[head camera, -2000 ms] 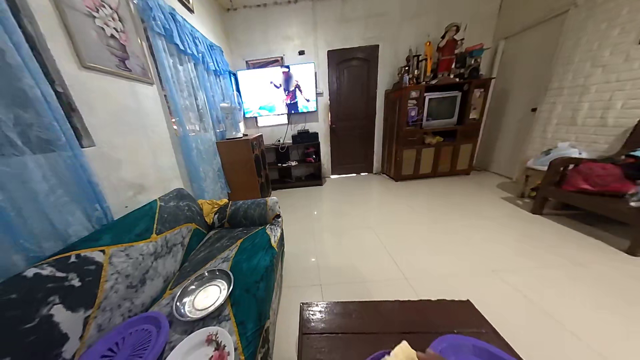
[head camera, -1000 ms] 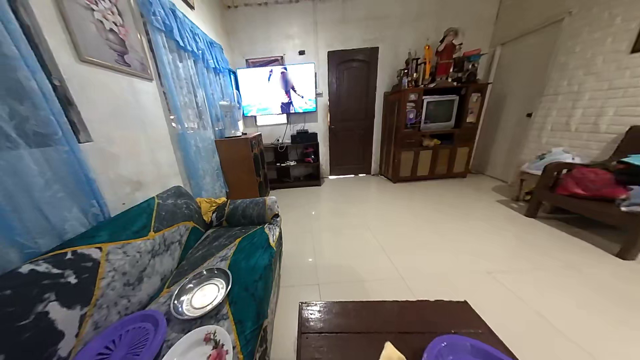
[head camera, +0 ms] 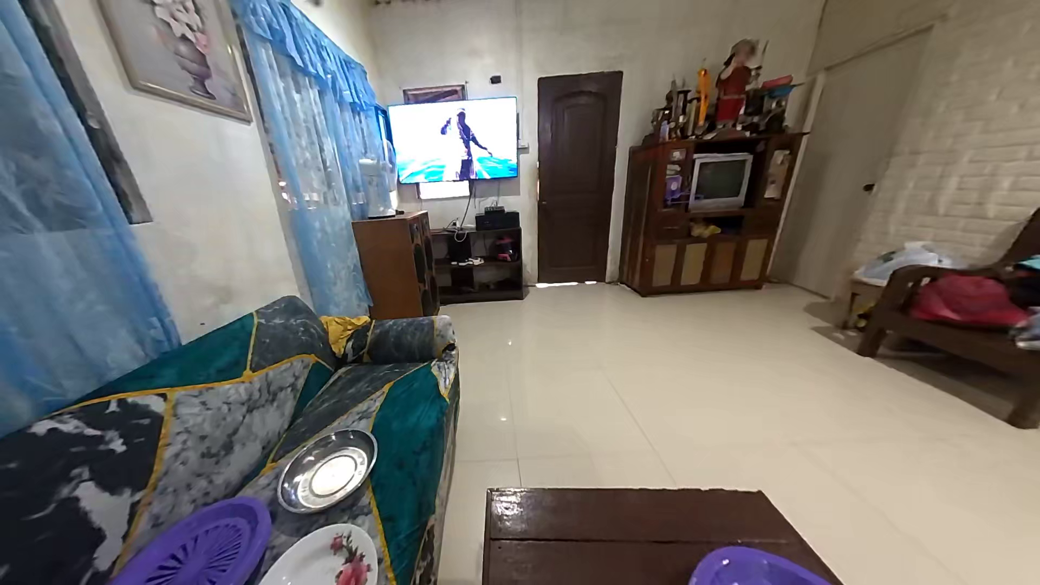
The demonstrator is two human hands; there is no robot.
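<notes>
Neither my left hand nor my right hand shows in the head view. At the bottom edge, a purple plastic bowl point(head camera: 751, 566) stands on a dark brown wooden table point(head camera: 626, 516), partly cut off by the frame. On the patterned sofa at the left lie a shiny metal plate point(head camera: 328, 471), a purple plastic basket or slotted tray point(head camera: 203, 546) and a white plate with a red flower print point(head camera: 325, 559). The last two are cut off below.
The covered sofa point(head camera: 219, 422) runs along the left wall. Farther back are a wooden speaker cabinet point(head camera: 392, 264), a low shelf point(head camera: 479, 268), a lit television point(head camera: 455, 140), a brown door point(head camera: 578, 179) and a wooden cabinet point(head camera: 707, 219). A wooden bench point(head camera: 959, 345) holding bags stands at the right.
The pale yellow piece at the bottom edge, beside the purple bowl, has dropped out of view, as has what looked like part of a hand there. The television picture has changed.
</notes>
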